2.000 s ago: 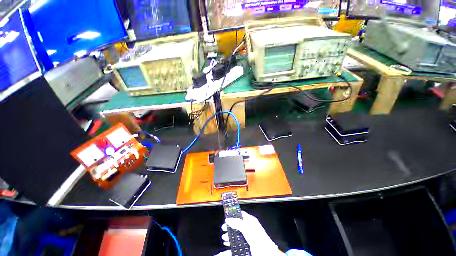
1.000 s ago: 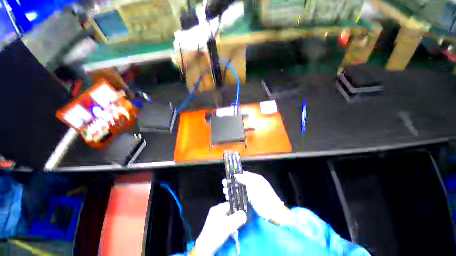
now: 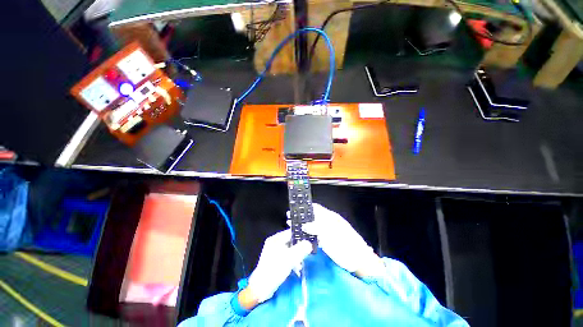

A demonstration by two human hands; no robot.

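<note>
A black remote control (image 3: 299, 195) points away from me, its far end at the near edge of the orange-red board. My right hand (image 3: 335, 236), white-gloved, grips its lower part from the right. My left hand (image 3: 276, 260), white-gloved, holds its near end from the left, thumb over the buttons. A flat black set-top box (image 3: 309, 136) lies on the orange-red test fixture board (image 3: 256, 150), against the connector block (image 3: 311, 110) at the far edge. A blue network cable (image 3: 333, 60) arches to the block.
Left are an open orange test box (image 3: 160, 105) with a lit lamp and two set-top boxes (image 3: 209, 107) (image 3: 161, 148). Right are a blue marker pen (image 3: 419, 132), a box (image 3: 390, 80) and stacked boxes (image 3: 495, 102). A pink-red bin (image 3: 160, 246) stands below the bench edge.
The view has tipped down, so the monitors and oscilloscopes are out of view. My left hand has come in and joined my right hand on the remote control.
</note>
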